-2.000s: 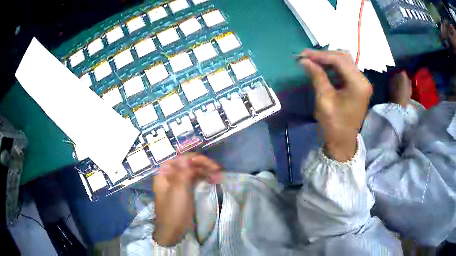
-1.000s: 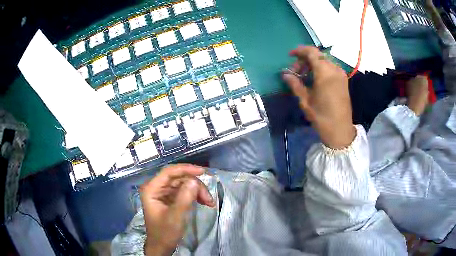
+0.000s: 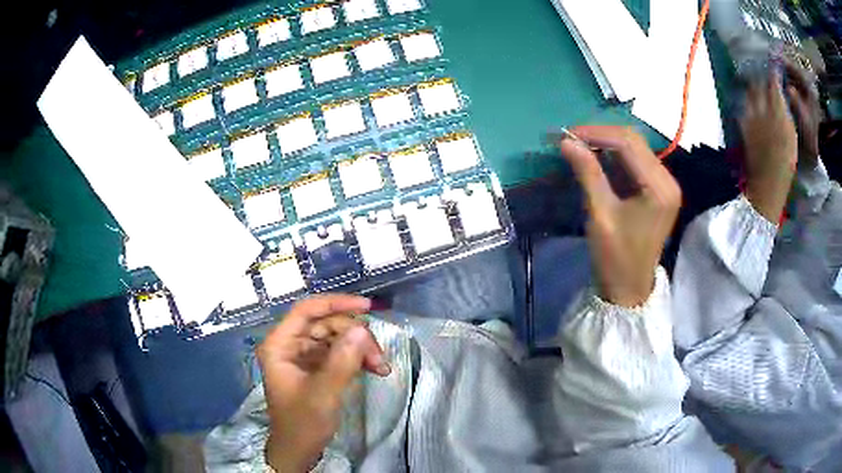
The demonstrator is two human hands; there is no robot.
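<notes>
The clear tray [image 3: 443,251] lies on the green mat with rows of flat white square units [image 3: 381,242], many with a thin yellow edge. One front-row pocket [image 3: 334,264] looks dark, with no white square in it. A long white sheet [image 3: 148,185] lies slantwise over the tray's left part. My right hand [image 3: 630,208] is raised right of the tray, thumb and index finger pinching a tiny thin piece [image 3: 569,135], too small to name. My left hand [image 3: 318,374] is in front of the tray's front edge, fingers curled and apart, with nothing seen in it.
White strips [image 3: 685,102] lie at the upper right with an orange cable [image 3: 690,78] over them. Another person's hands [image 3: 771,139] and pale sleeves are at the right, by a tray of small parts. A grey-beige box [image 3: 20,286] stands at the left edge.
My right hand has moved slightly right, its pinch now clearer to see. The front-row pocket that looked pale grey now looks dark. The neighbour's hands have moved up towards their tray.
</notes>
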